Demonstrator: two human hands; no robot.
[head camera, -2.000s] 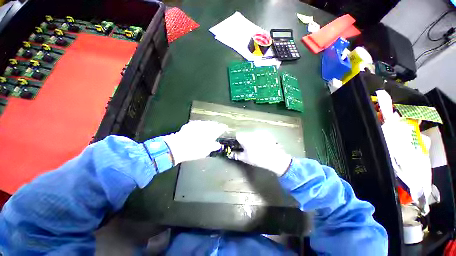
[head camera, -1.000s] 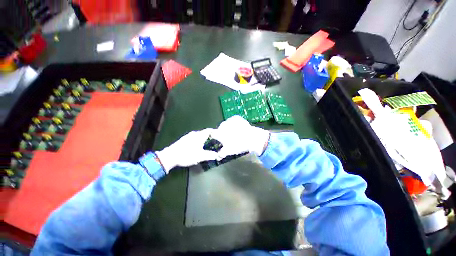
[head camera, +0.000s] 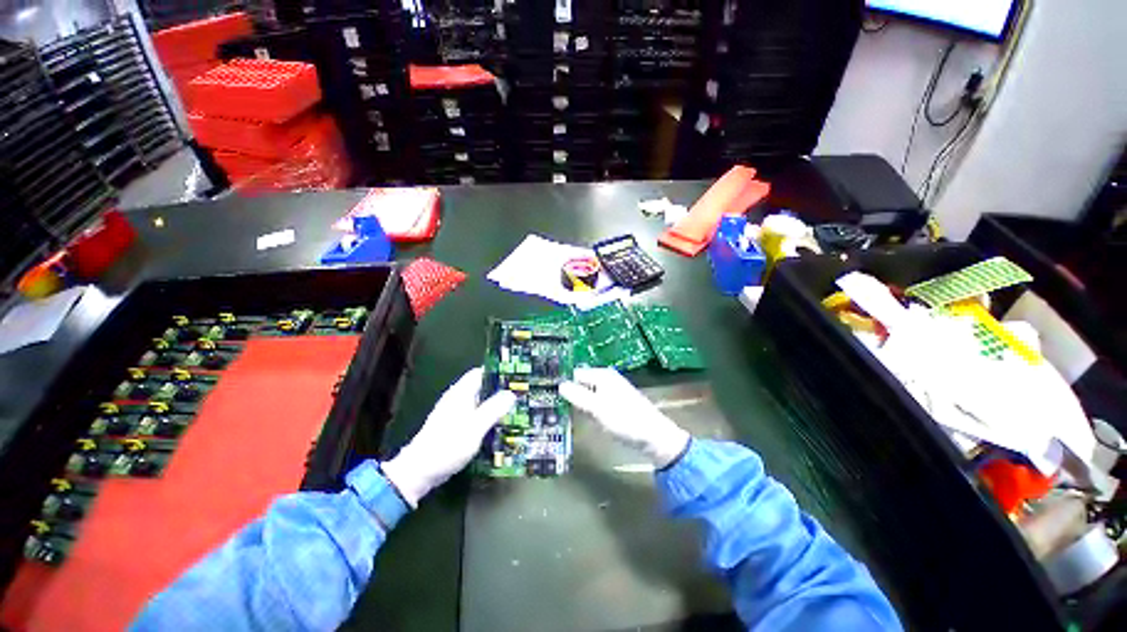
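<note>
A green PCB panel (head camera: 528, 426) with dark parts and several yellow bits is held upright lengthwise, face up, above the grey work mat (head camera: 581, 543). My left hand (head camera: 451, 432), in a white glove, grips its left edge with the thumb over the front. My right hand (head camera: 624, 414), also gloved, holds its right edge near the middle. Face-down green panels (head camera: 609, 336) lie just behind, partly hidden by the held panel. In the black ESD tote (head camera: 398, 358) at left, single boards (head camera: 155, 420) stand in rows on a red liner sheet (head camera: 247, 432).
A black scrap bin (head camera: 865, 432) with paper and tape rolls stands at right. A calculator (head camera: 629, 262), a tape roll (head camera: 580, 273) on white paper and red foam (head camera: 714, 210) lie farther back. Blue bins (head camera: 738, 257) stand near the scrap bin and at the far edge. Racks and red crates (head camera: 253, 93) stand behind.
The view has tilted up towards the racks. The hands, earlier close together around a small dark piece, now hold a full PCB panel by its two sides, face up.
</note>
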